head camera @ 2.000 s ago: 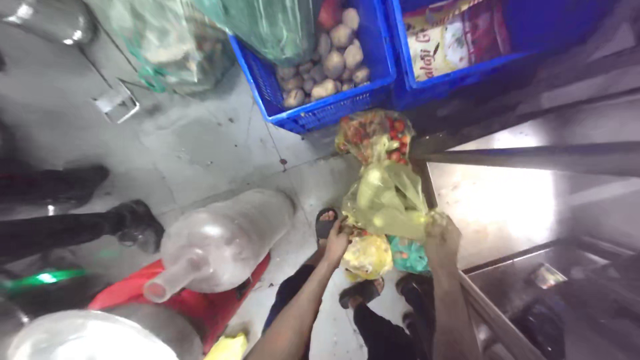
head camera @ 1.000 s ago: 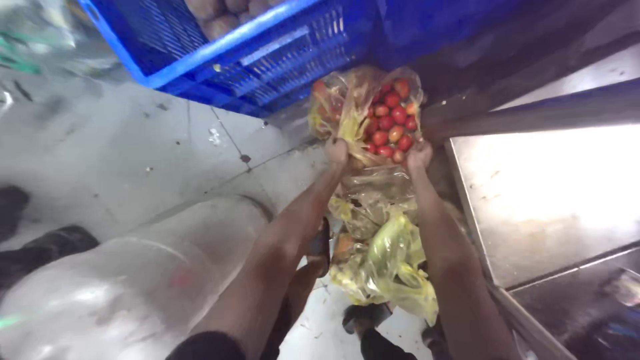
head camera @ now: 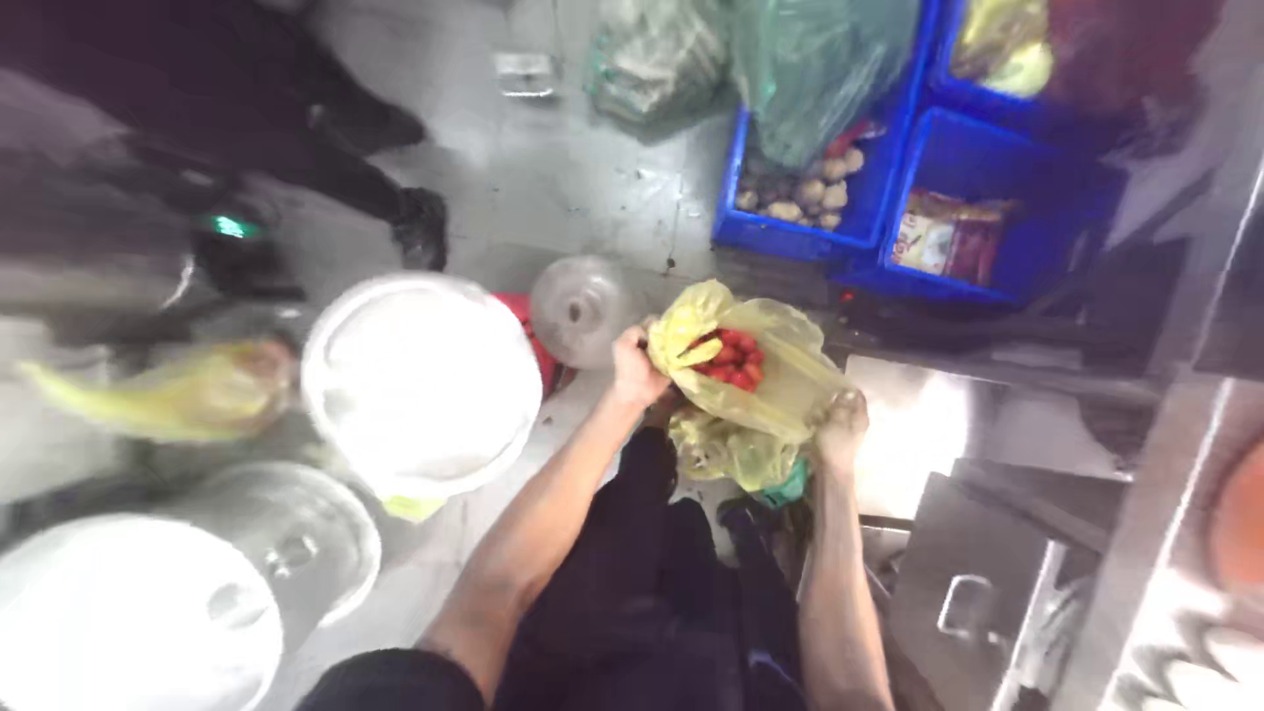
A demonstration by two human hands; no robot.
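Note:
A translucent yellow plastic bag (head camera: 790, 380) is stretched between my two hands, its mouth spread wide. Red tomatoes (head camera: 733, 359) show inside it. My left hand (head camera: 640, 367) grips the bunched left edge, and my right hand (head camera: 842, 427) pinches the right edge. Just below hangs or lies another yellowish plastic bag (head camera: 731, 449); its contents are unclear. Beside that one, a green plastic bag (head camera: 788, 486) shows partly near my legs.
Blue crates (head camera: 800, 242) with potatoes and packets stand at upper right. White-lidded tubs (head camera: 420, 385) and a clear water jar (head camera: 581, 311) are at left. A person's dark shoe (head camera: 423, 227) is at upper left. A steel surface (head camera: 904, 434) lies right.
The view has swung and widened. One second ago my hands were at a clear bag of tomatoes by the crate; now they hold the yellow bag of tomatoes up and spread nearer my body.

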